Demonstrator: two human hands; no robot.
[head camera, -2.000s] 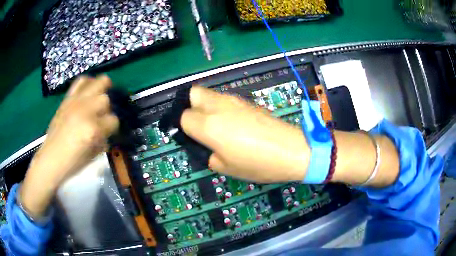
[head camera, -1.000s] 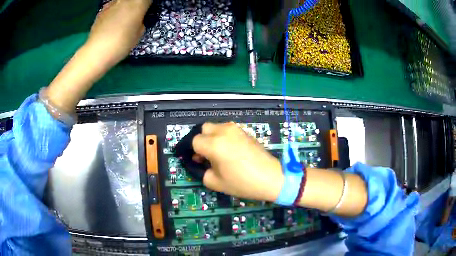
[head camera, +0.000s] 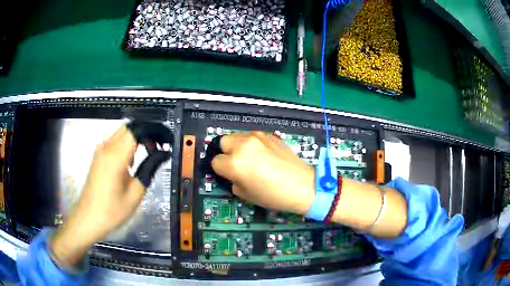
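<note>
The black pallet (head camera: 313, 263) lies in front of me with rows of small green circuit boards (head camera: 220, 210). My right hand (head camera: 263, 167), with black finger cots, is over the upper left boards. Its fingertips are close together and low on the boards; whether they hold a part is hidden. My left hand (head camera: 114, 187) is left of the pallet, its black-covered thumb and fingertips curved towards each other. A small pale, reddish spot shows between them, too blurred to name. Silver-white capacitors (head camera: 207, 28) fill a black bin behind the pallet.
Small yellow components (head camera: 372, 47) fill a second black bin at the back right. A slim silver stick (head camera: 301, 61) lies between the bins on the green mat (head camera: 72, 70). A blue coiled cord runs down to my right wrist strap (head camera: 326, 187). Metal conveyor rails (head camera: 466, 173) show at right.
My left hand has come from the capacitor bin down to the pallet's left side. My right hand remains over the upper left boards. The view has shifted, so the pallet sits slightly further right.
</note>
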